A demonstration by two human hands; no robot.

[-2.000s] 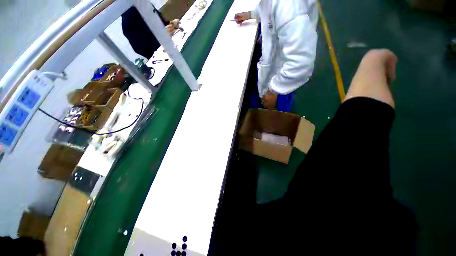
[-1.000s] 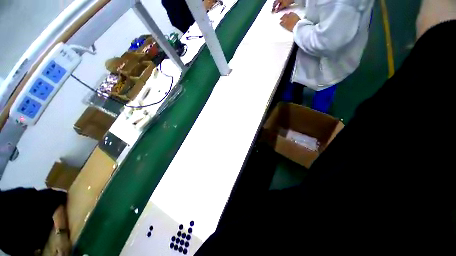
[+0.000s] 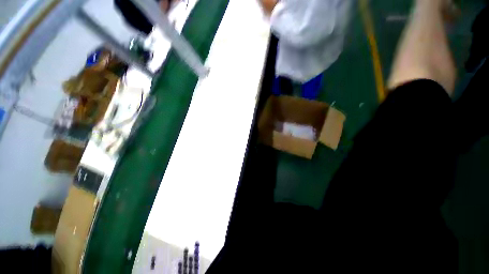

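Note:
The white bench (image 3: 195, 144) runs from the bottom centre to the top. Several small dark round pieces (image 3: 189, 261) lie on a pale sheet (image 3: 166, 251) at its near end, blurred and cut off by the bottom edge. A bare forearm in a black sleeve reaches up at the right, away from the bench; it looks like my right arm. My right hand (image 3: 449, 9) is at the top edge, small and blurred, and its fingers cannot be made out. My left hand is not in view.
An open carton (image 3: 289, 142) with something white inside stands on the green floor right of the bench. A person in a white top (image 3: 311, 37) is beyond it. The green conveyor (image 3: 155, 128) runs left of the bench, below a grey post (image 3: 171, 37). Brown boxes (image 3: 88, 85) stand further left.
The view has swung right, so the bench and carton sit further left. More of my right forearm shows. The power strip and the neighbour's forearm at lower left have mostly left the view.

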